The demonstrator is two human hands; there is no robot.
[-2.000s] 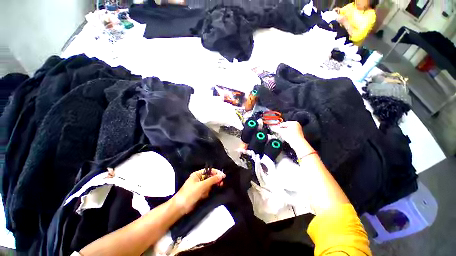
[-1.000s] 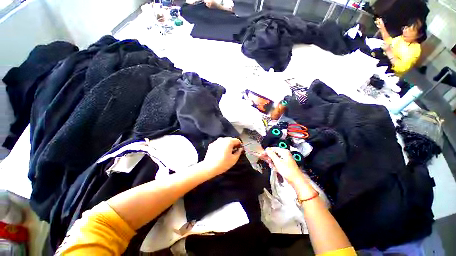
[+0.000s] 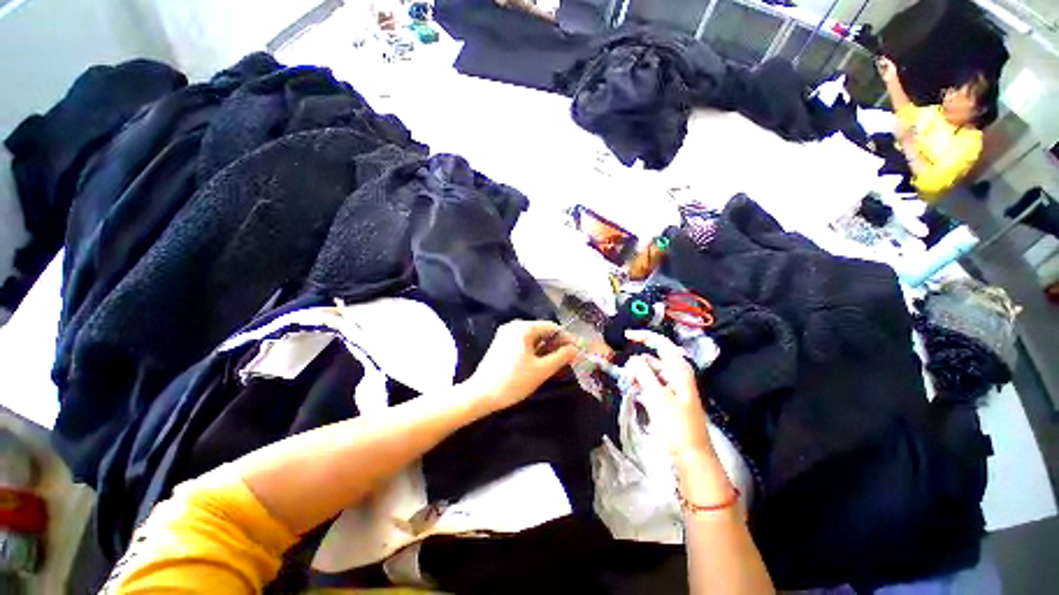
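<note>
My left hand [image 3: 519,363] is bare, its thumb and fingers pinched on something small and thin, too small to name. My right hand [image 3: 671,395] faces it a short way to the right, with a small pale thing at its fingertips. A faint thin line runs between the fingertips. Both hands are above the edge of the black garment [image 3: 511,436], beside a thread cone [image 3: 640,309] with a green-ringed end. My right hand partly hides the other cones. Smooth black lining [image 3: 465,250] lies behind my left hand.
White pattern pieces [image 3: 406,337] lie on the garment. Red-orange scissors [image 3: 691,308], a brown-orange spool [image 3: 646,258] and a printed packet [image 3: 600,230] lie behind the cones. Crumpled white plastic [image 3: 639,477] is below them. More black garments [image 3: 836,407] are at right. A person in yellow [image 3: 943,145] sits far right.
My right hand has come back from the scissors and cones to meet my left hand, which has risen off the black cloth. Since one second ago, both hands have shifted only slightly.
</note>
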